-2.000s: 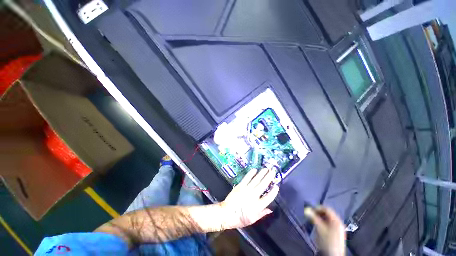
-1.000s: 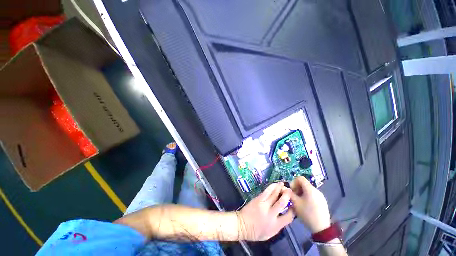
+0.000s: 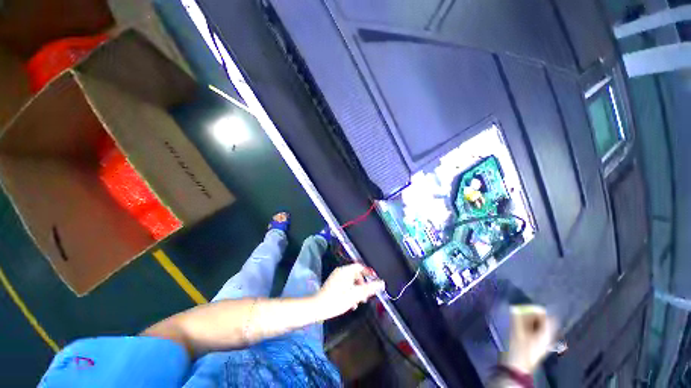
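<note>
The green main board (image 3: 473, 250) lies in the bright recess (image 3: 424, 189) of the TV back cover (image 3: 447, 98). A black cable loops across the board. My left hand (image 3: 352, 289) is at the rail by the cover's near edge, fingertips pinched on thin leads. A red lead (image 3: 359, 217) and a white lead (image 3: 408, 286) run between the board side and the rail near this hand. My right hand (image 3: 530, 337), blurred, with a dark red wrist band, is over the cover below the board. A pale spot shows at its fingertips; whether it holds something is unclear.
A pale rail (image 3: 284, 148) runs along the cover's near edge. An open carton (image 3: 163, 163) with red wrap (image 3: 136, 193) stands at the left. A framed opening (image 3: 606, 121) is at the right. My legs are beside the rail.
My hands were together at the board's lower edge. My left hand has moved left to the rail, and my right hand has moved right, away from the board. The view has shifted.
</note>
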